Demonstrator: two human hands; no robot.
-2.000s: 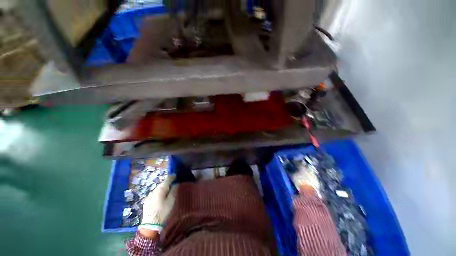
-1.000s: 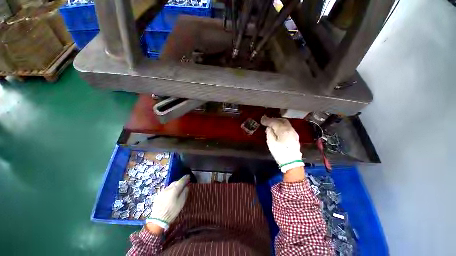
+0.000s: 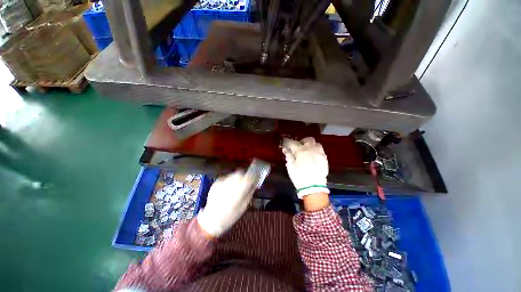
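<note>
My left hand (image 3: 227,201), in a white knit glove, holds a small grey metal part (image 3: 259,171) by its edge, in front of the table's front edge. My right hand (image 3: 307,166), gloved with a green cuff edge, is over the red work surface (image 3: 228,146). Its fingertips are on a small metal workpiece (image 3: 287,138), mostly hidden by them. The fixture (image 3: 255,123) sits under the crossbar, left of my right hand. The slotted bar (image 3: 197,121) lies further left.
The thick grey crossbar (image 3: 251,94) spans above the table. Blue bins of parts stand at left (image 3: 129,218) and right (image 3: 429,239). A red-handled tool (image 3: 377,180) and wire clutter (image 3: 390,165) lie at the table's right end.
My left hand has risen from beside the left bin towards the table and now holds a metal part. My right hand has moved slightly left, onto the workpiece on the red surface.
</note>
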